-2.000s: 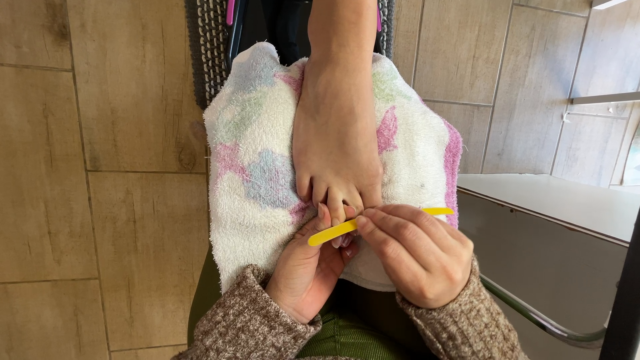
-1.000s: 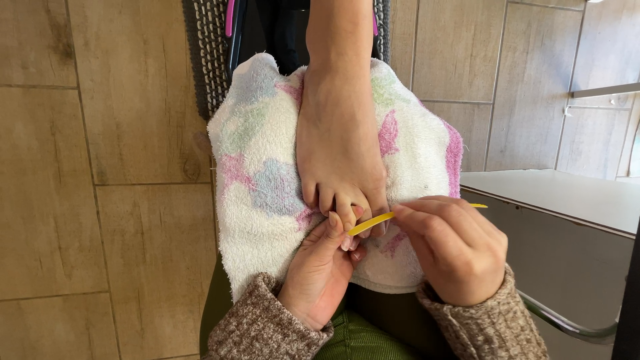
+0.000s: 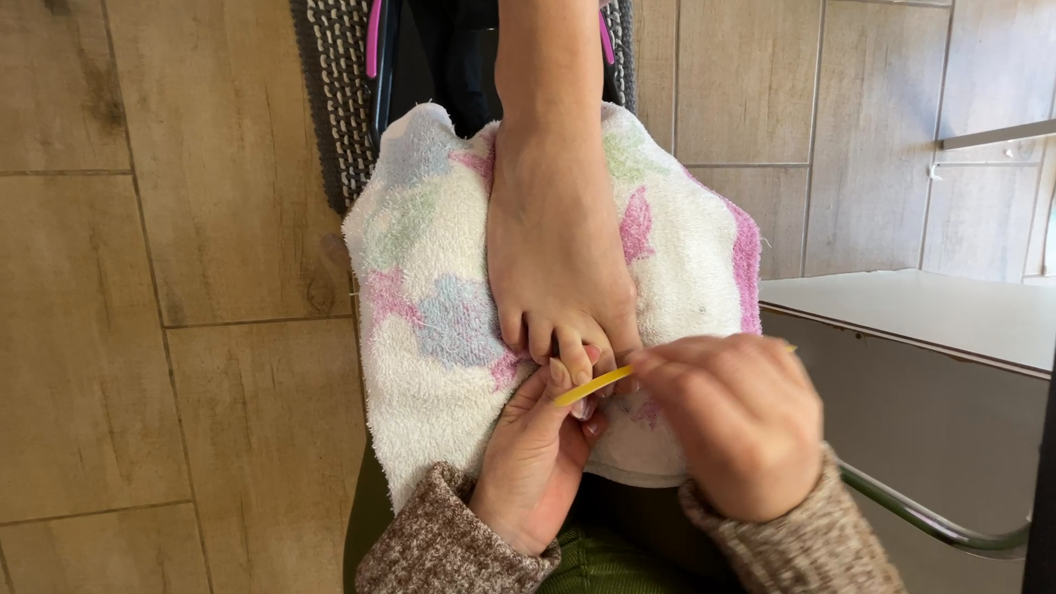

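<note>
Another person's bare foot (image 3: 557, 239) rests on a white terry towel (image 3: 429, 396) with pink, blue and green patterns, spread over my lap. My left hand (image 3: 536, 450) holds a middle toe of this foot between thumb and fingers, from below the toe tips. In my right hand (image 3: 734, 421) is a thin yellow nail file (image 3: 596, 386), pinched between thumb and fingers. Its left end lies by the held toe's tip, close to my left thumb; whether it touches the nail I cannot tell. The middle of the file is hidden behind my right hand, which is slightly blurred.
A white shelf (image 3: 924, 318) stands to the right, with a curved metal tube (image 3: 940, 532) below it. Beyond the towel lies a grey woven mat (image 3: 334, 91), beside a black object with pink edges (image 3: 374, 41). Wood-look floor tiles (image 3: 239, 165) surround these.
My right hand has turned and shifted a little to the right with the yellow file, which now appears narrower, seen more edge-on. My left hand keeps its hold at the toes.
</note>
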